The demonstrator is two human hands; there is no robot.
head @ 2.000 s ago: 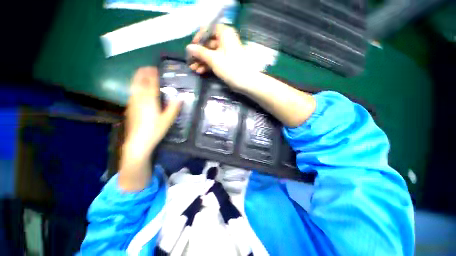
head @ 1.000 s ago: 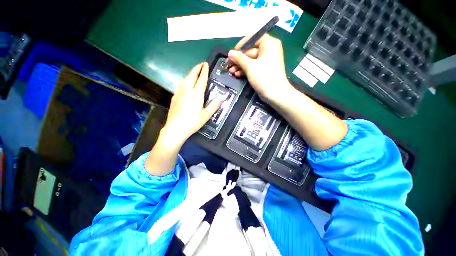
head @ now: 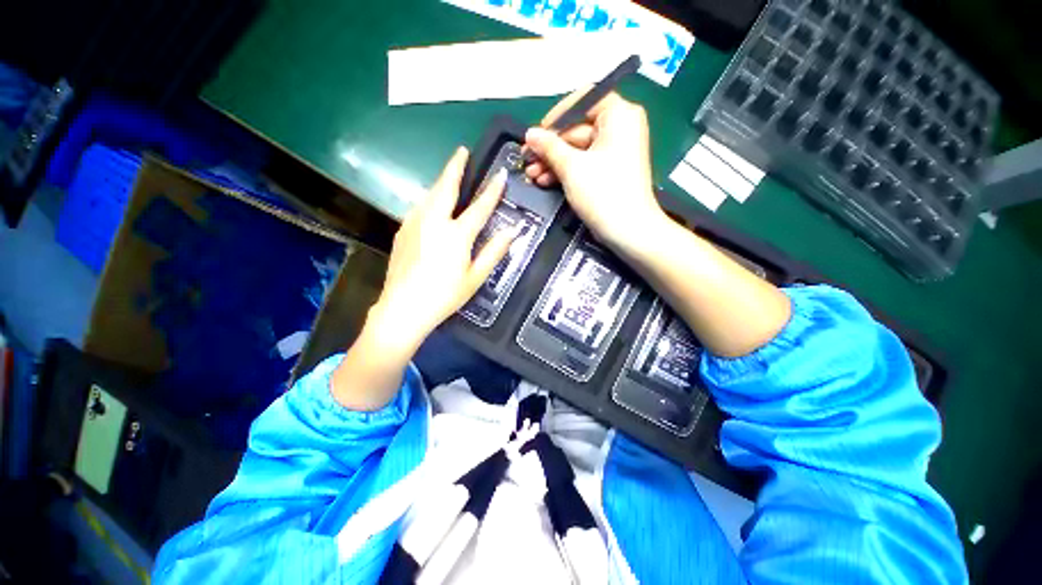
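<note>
A black foam tray lies slanted at the bench edge in front of me, with phone bodies in its pockets. My left hand rests on the leftmost phone body, fingers spread, with nothing seen gripped. My right hand holds dark tweezers like a pen. Their tip is at the upper end of that same phone, mostly hidden by my fingers. A second phone body and a third lie to the right. My right forearm covers part of the tray.
A clear blister tray stands at the upper right of the green bench. White label strips, a blank white strip and a blue sticker sheet lie beyond the foam tray. A waste carton is at the left.
The view has shifted from two seconds ago and is sharper. Since one second ago, my left fingers have spread apart and one has lifted. The right hand and tweezers stay at the leftmost phone's upper end.
</note>
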